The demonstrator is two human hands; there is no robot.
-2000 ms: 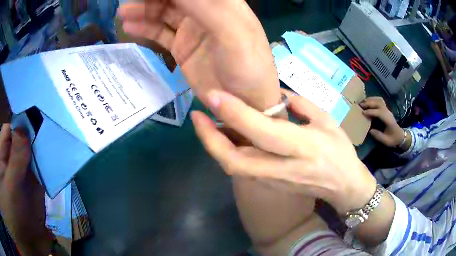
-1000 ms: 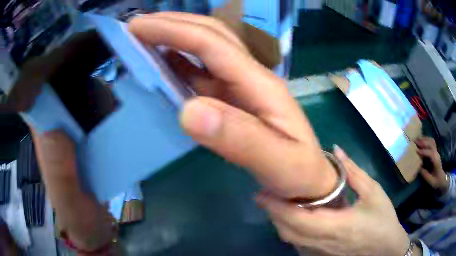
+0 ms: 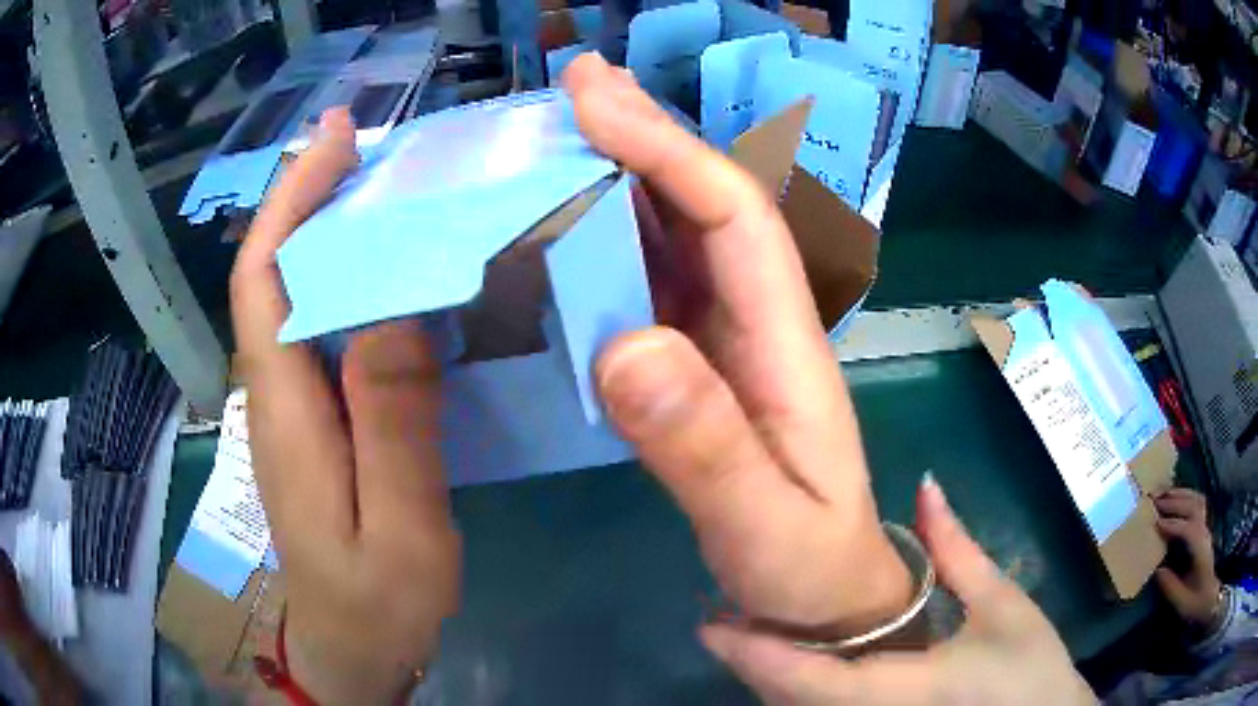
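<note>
A light blue and white printed box (image 3: pixel 538 414) is opened into a hollow body in front of me, its open end towards me and its brown inside showing. A wide flap stands out at the top left and a narrow flap at the right. My left hand (image 3: pixel 345 428), with a red bracelet, holds the box's left side. My right hand (image 3: pixel 745 331), with a metal bangle, holds its right side, thumb by the narrow flap. Another person's hand (image 3: pixel 952 621) is at my right wrist beside the bangle. Fingers hide parts of the box.
Set-up boxes (image 3: pixel 807 117) stand at the back behind a pale rail (image 3: pixel 924 331). Carton blanks (image 3: pixel 228 517) lie at left near a post (image 3: pixel 117 193) and dark strips (image 3: pixel 117 455). A co-worker's hand (image 3: pixel 1189 545) touches blanks (image 3: pixel 1083 414) at right, near a grey metal case (image 3: pixel 1228 345).
My right hand, earlier off the box, now holds its right side. The box has turned its open end towards me, with my left hand beside it. The view has shifted, showing the standing boxes and post.
</note>
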